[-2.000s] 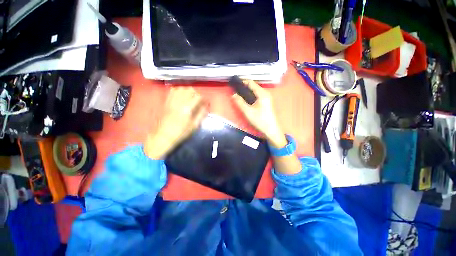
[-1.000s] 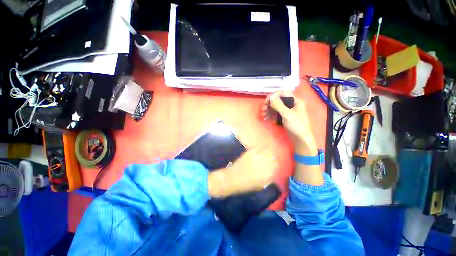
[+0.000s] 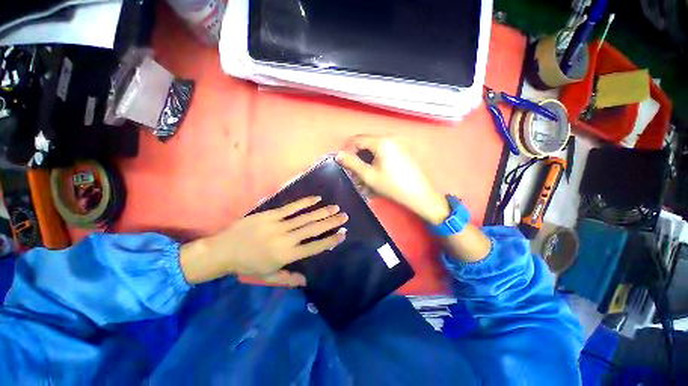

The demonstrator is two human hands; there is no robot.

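A black tablet (image 3: 354,264) lies at an angle at the front edge of the red-orange mat, a small white label near its right side. My left hand (image 3: 275,240) rests flat on it with fingers spread. My right hand (image 3: 388,175) is at its top corner, fingers closed around a small black pry tool (image 3: 366,155), mostly hidden by the fingers. A thin light line shows along the tablet's upper edges; I cannot tell how far the casing is parted.
Stacked screens (image 3: 362,38) lie at the top of the mat (image 3: 188,192). Blue-handled cutters (image 3: 502,121), tape rolls (image 3: 542,128), an orange screwdriver (image 3: 545,192) and a red tray (image 3: 611,128) are at right. Plastic bags (image 3: 147,90) and a multimeter (image 3: 47,207) are at left.
My left hand has moved back left and now lies spread on the tablet. My right hand has come down and left to the tablet's top corner. The camera view has shifted.
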